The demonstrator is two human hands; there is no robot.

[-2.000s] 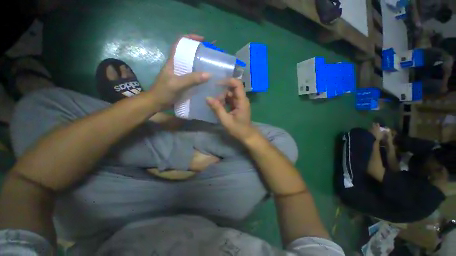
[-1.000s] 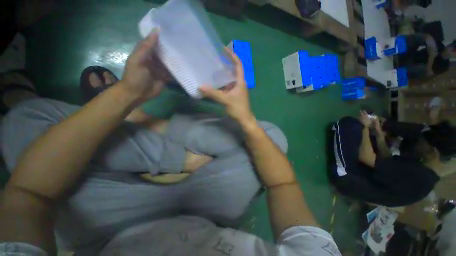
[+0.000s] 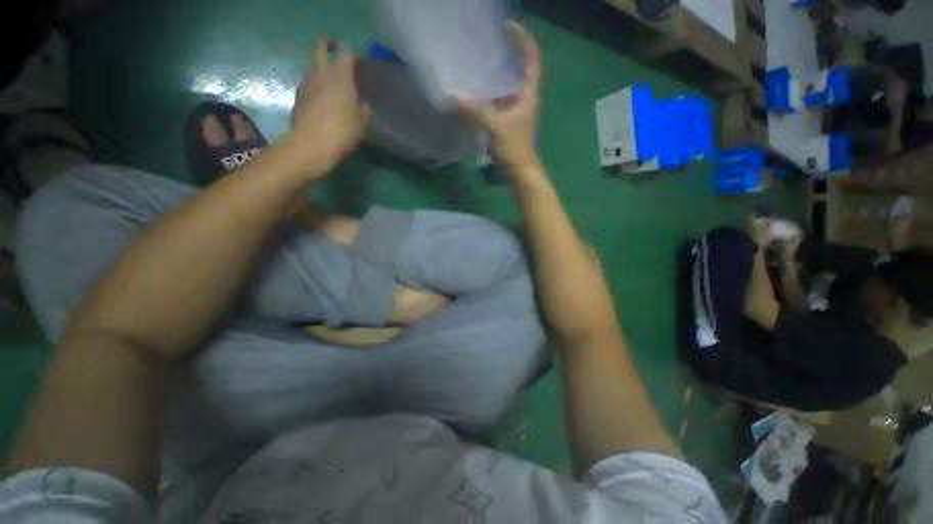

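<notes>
A white and frosted unit (image 3: 460,46), blurred and cut by the top edge, is held at its right side by my right hand (image 3: 512,102). An open carton (image 3: 414,118) with grey sides and a bit of blue stands on the floor just below and left of the unit, partly covered by it. My left hand (image 3: 332,113) is at the carton's left end, off the unit, fingers raised; whether it grips the carton is unclear.
Blue and white cartons (image 3: 660,128) stand on the green floor to the right. A wooden pallet (image 3: 680,41) is at the upper right. A person in dark clothes (image 3: 798,328) sits at the right. My crossed legs (image 3: 358,358) and a sandal (image 3: 225,143) are below and left.
The unit has moved up and right in my right hand. My left hand has let go of it. The open carton, covered before, now shows.
</notes>
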